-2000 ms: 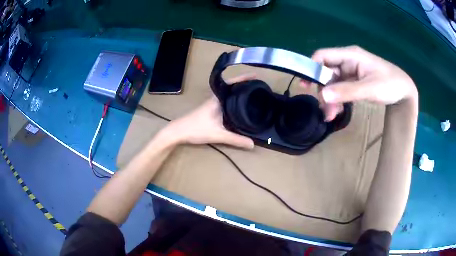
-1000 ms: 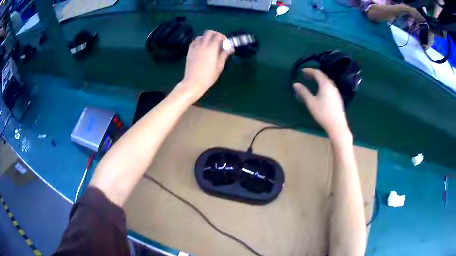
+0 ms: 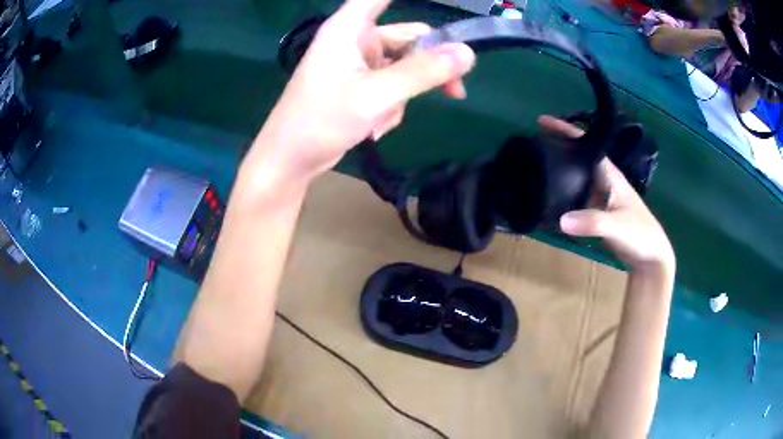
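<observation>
Black over-ear headphones (image 3: pixel 549 184) with a silver strip on the band are held in the air above the far side of the cardboard. My left hand (image 3: pixel 352 94) grips the headband at its left, thumb and fingers closed on it. My right hand (image 3: pixel 618 210) holds the right ear cup, with the thumb below it and fingers partly hidden behind it. The black oval dock (image 3: pixel 438 314) with two glossy wells lies on the cardboard sheet (image 3: pixel 549 291) below the headphones, and nothing sits in its wells. A thin black cable (image 3: pixel 343 364) curves across the cardboard.
The silver box (image 3: pixel 169 214) with red lights stands left, its white lead running to the bench edge. Other headphones (image 3: pixel 148 39) lie on the dark green conveyor (image 3: pixel 223 94). White scraps (image 3: pixel 683 366) lie right. Another person's arm (image 3: pixel 682 39) shows at the upper right.
The first headphones left the dock and my hands by one second ago. Since then, my hands have taken hold of headphones and brought them nearer, above the cardboard.
</observation>
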